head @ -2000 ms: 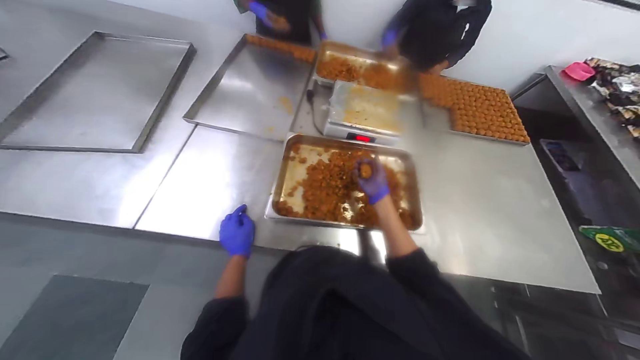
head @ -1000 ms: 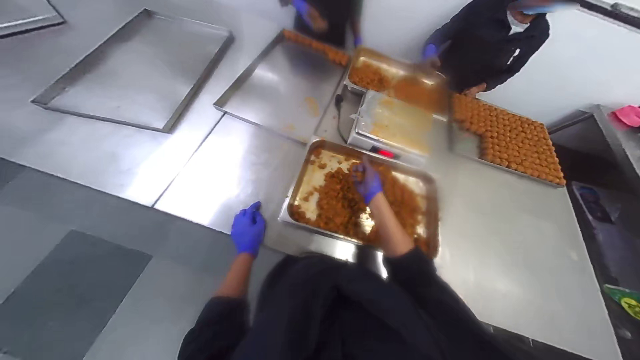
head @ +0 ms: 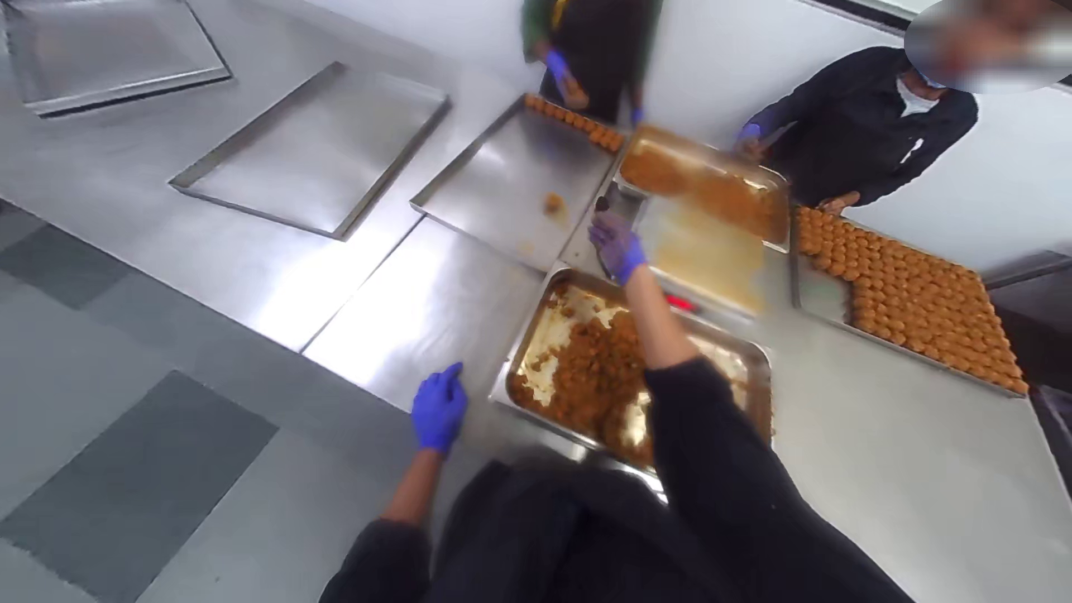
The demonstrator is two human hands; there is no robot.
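My right hand (head: pixel 617 244), in a purple glove, reaches over the left edge of a digital scale (head: pixel 708 251) with a smeared, pale yellow top. The blur hides whether its fingers hold anything. Below it lies a deep steel tray (head: pixel 517 352) of crumbly orange-brown food mixture (head: pixel 595 368). Left of that tray, my gloved left hand (head: pixel 440 408) rests at the table's front edge and holds nothing. Beyond, a shallow metal tray (head: pixel 502 180) has a row of orange-brown balls (head: pixel 578 120) along its back edge and a blurred orange piece (head: pixel 553 203) near its right side.
Two shallow trays (head: pixel 335 151) (head: pixel 126 50) lie at the left. Behind the scale is a second deep tray (head: pixel 703 180) of mixture. A tray full of balls (head: pixel 930 301) is at the right. Two people in dark clothing stand across the steel table (head: pixel 871 444).
My right hand has moved from the mixture in the near deep tray up to the scale's left edge. My left hand stays at the table's front edge. The view has shifted.
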